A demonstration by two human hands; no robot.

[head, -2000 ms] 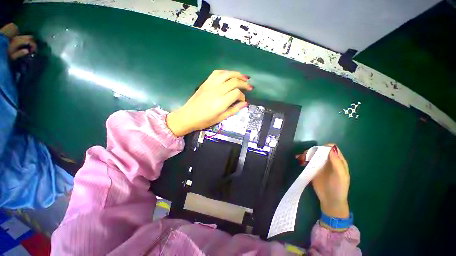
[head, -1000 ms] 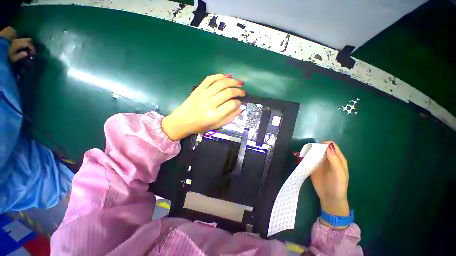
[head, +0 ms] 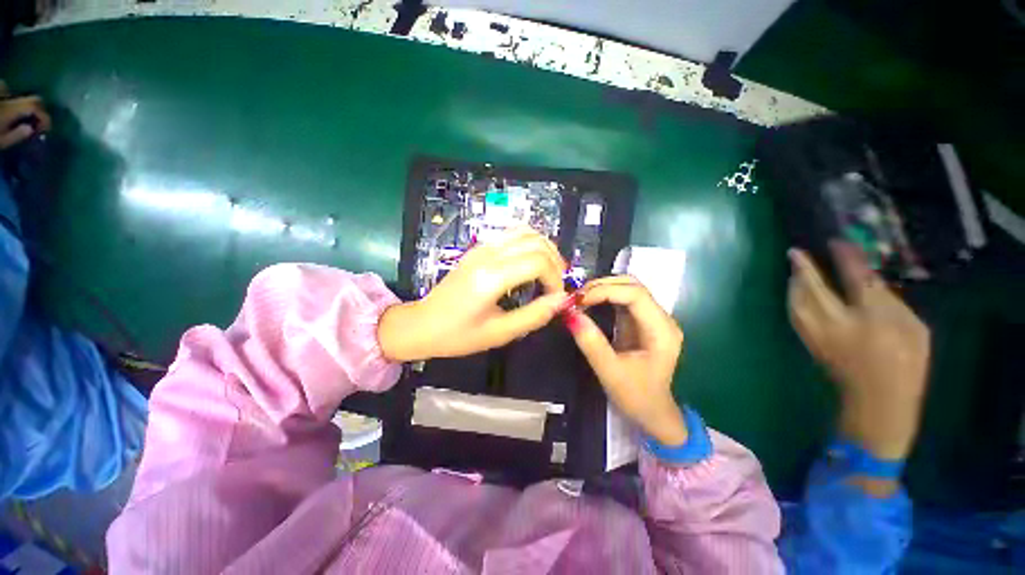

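The open black unit (head: 495,438) lies on the green bench in front of me, its silver and green circuit board (head: 506,206) at the far end and a pale strip (head: 481,413) at the near end. My left hand (head: 483,298) and my right hand (head: 635,343) meet over its middle, thumb and fingertips pinched close together. Whether something tiny is between the fingertips cannot be told. The white label sheet (head: 658,273) lies along the unit's right edge, partly hidden under my right hand, which wears a blue wrist strap.
At the right another person's hand (head: 865,337) in a blue sleeve is at a second open unit (head: 899,213), blurred. A person's hand (head: 20,119) shows at the far left. A worn white rail (head: 540,48) runs along the far edge. A white bucket (head: 360,436) is below the near edge.
My right hand has let go of the label sheet and moved left to my left hand, which came down over the unit's middle. Another person's hand and a second unit have appeared at the right.
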